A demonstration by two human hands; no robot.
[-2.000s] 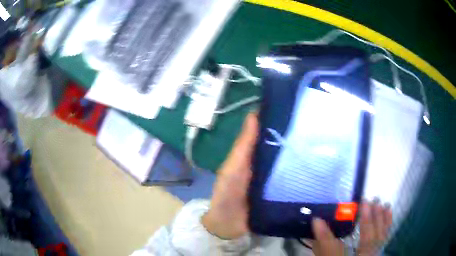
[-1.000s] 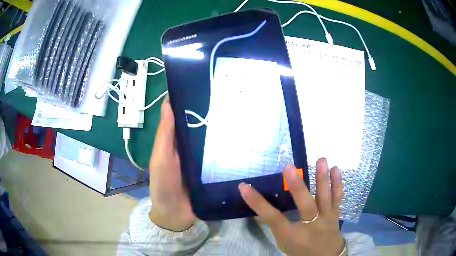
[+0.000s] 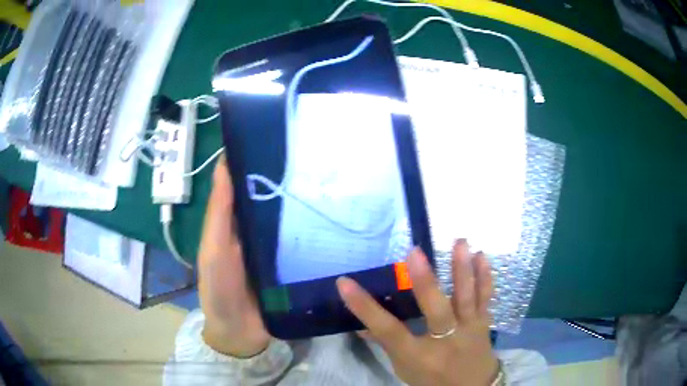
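A black tablet [image 3: 335, 196] is held above the bench, its screen showing a live camera view of white paper and a cable. A green square shows at its lower left and a red-orange square at its lower right. My left hand [image 3: 226, 271] grips the tablet's left edge; the fingers behind it are hidden. My right hand [image 3: 433, 324] is over the lower right corner with fingers spread, one fingertip at the screen's bottom edge. Whether it also supports the tablet cannot be told. A white record sheet [image 3: 471, 158] lies behind the tablet, on bubble wrap [image 3: 538, 203].
Wrapped tablets [image 3: 83, 94] stand in a row at the upper left. A white power strip [image 3: 173, 154] with a black plug [image 3: 166, 108] and cables is beside them. A loose white cable [image 3: 505, 39] lies at the top. A yellow line [image 3: 557, 34] crosses the green mat [image 3: 610, 188].
The tablet first came left and into sharper view, then shifted slightly further left with both hands. The green square now shows at its lower left. The cable appears more fully on its screen.
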